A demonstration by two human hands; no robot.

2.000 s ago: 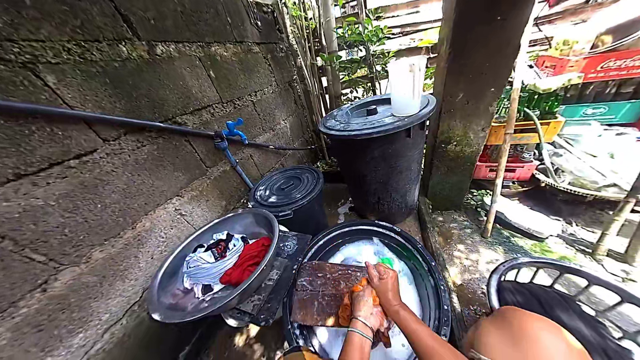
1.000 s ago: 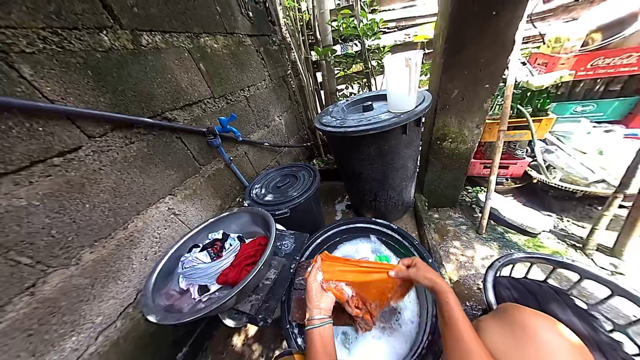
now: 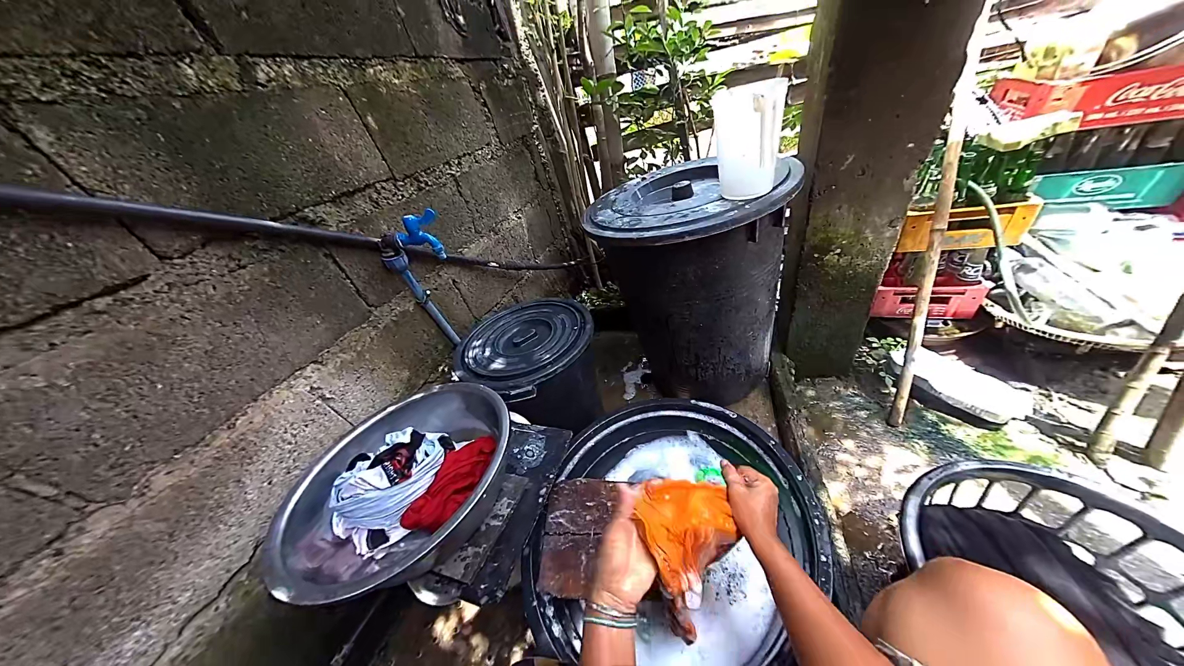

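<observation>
An orange wet cloth (image 3: 683, 523) is stretched between my two hands above a round black basin (image 3: 823, 546) of sudsy water. My left hand (image 3: 624, 555), with bands at the wrist, grips its left edge; my right hand (image 3: 751, 499) pinches its upper right side. The lower end of the cloth hangs twisted toward the foam. A dark wooden board (image 3: 575, 536) lies in the basin, beside and partly behind my left hand. Something green (image 3: 709, 474) shows in the suds near the far rim.
A tilted metal basin (image 3: 296, 546) holds white and red clothes (image 3: 449, 483) at left. Behind stand two lidded black bins (image 3: 532, 342) (image 3: 694, 305), a white pitcher (image 3: 747, 139) on the taller. A blue tap (image 3: 421, 233) juts from the block wall. At right is a black plastic basket (image 3: 962, 472) with dark cloth.
Two seconds ago the orange cloth was bunched in both hands over the board; one second ago it was spread wide between them. Now it is held lower and narrower, its end hanging.
</observation>
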